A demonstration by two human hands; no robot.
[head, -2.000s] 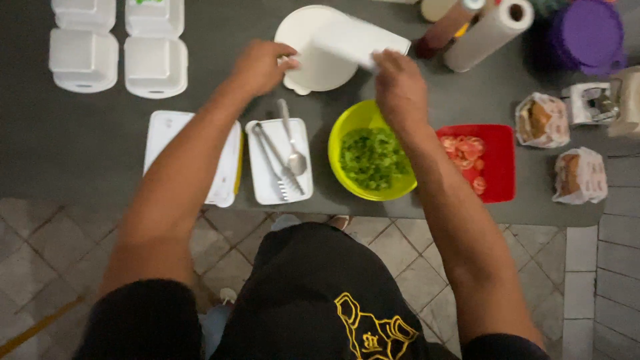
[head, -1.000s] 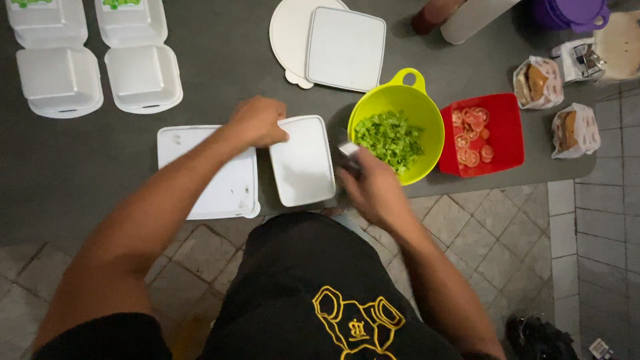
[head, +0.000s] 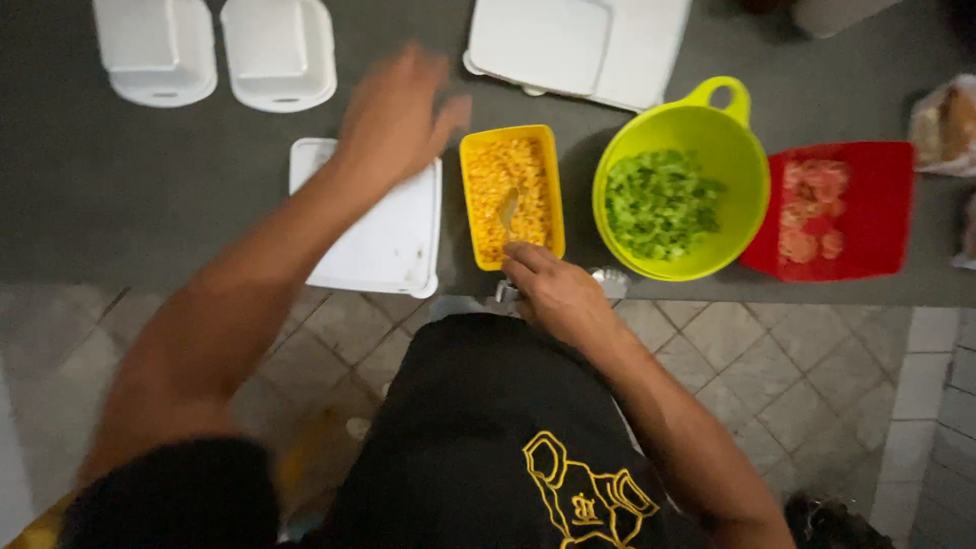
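My right hand [head: 553, 293] grips metal tongs [head: 507, 291] and touches a spoon [head: 508, 210] whose bowl lies on corn kernels in a yellow rectangular container [head: 559, 206]. Blurred, my left hand [head: 400, 114] hovers with fingers apart and nothing in it, over the far edge of a white lidded container [head: 374, 236]. To the right of the corn, a lime green bowl [head: 751, 179] holds chopped lettuce [head: 663, 202]. Beside it a red container [head: 877, 210] has tomato slices [head: 812, 206] in it.
White lids [head: 541, 42] lie overlapping behind the corn. Foam clamshell boxes [head: 278, 53] stand at the back left of the dark counter [head: 229, 168]. A wrapped sandwich [head: 949, 126] sits at the far right. The counter's front edge runs close to the containers.
The corn container is uncovered; a white lid covered the box there a second ago. Another lid now lies at the back with the others. My left hand has moved away from the box, toward the back left.
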